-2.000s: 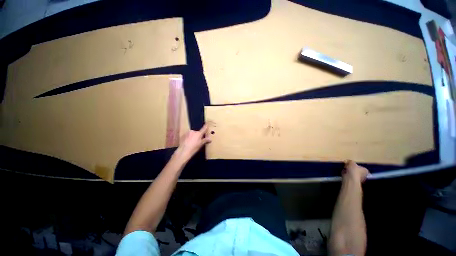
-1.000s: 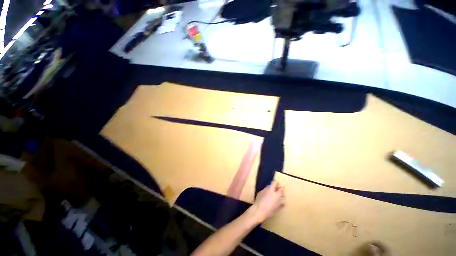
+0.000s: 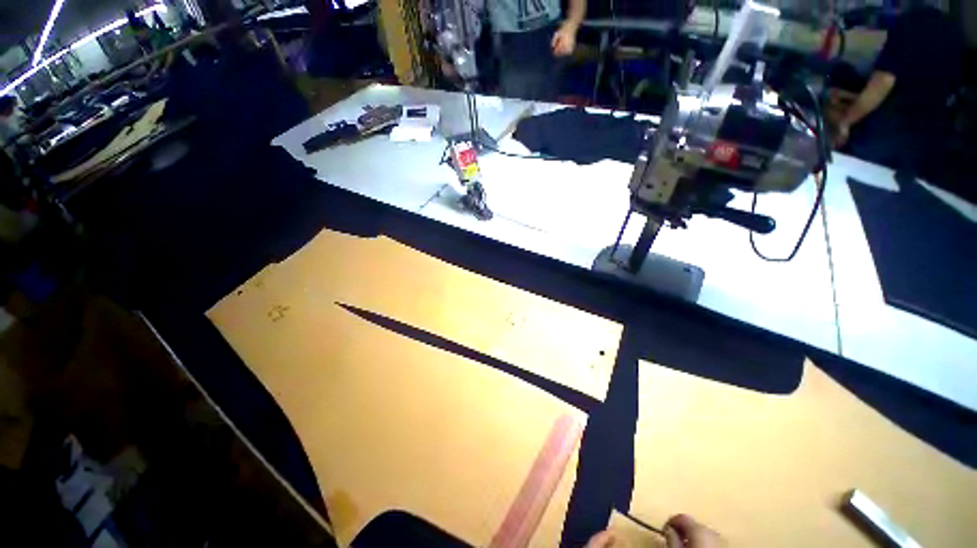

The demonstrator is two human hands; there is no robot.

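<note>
Several tan card templates lie on the dark fabric (image 3: 600, 444): a long narrow one (image 3: 482, 310), a wide one (image 3: 396, 417), a right one (image 3: 739, 460), and the corner of a near one (image 3: 629, 532) at the bottom edge. A pinkish clear ruler (image 3: 539, 480) lies on the wide left template. A grey metal weight (image 3: 878, 518) lies on the right template. My left hand (image 3: 603, 538) shows only fingertips beside the near template's corner. My right hand (image 3: 691, 532), cut off by the bottom edge, has curled fingers at that template's upper edge. Their grip is unclear.
A straight-knife cutting machine (image 3: 718, 161) stands across the white table (image 3: 557, 230), its cable hanging right. A small electric cutter (image 3: 469, 177) and loose dark cloth (image 3: 584, 134) lie beyond. Folded dark fabric (image 3: 921, 252) lies far right. Two people stand behind the table.
The view has tilted up and turned left, so the machine and people show. My right hand has moved from the near template's front edge to near my left hand at its corner.
</note>
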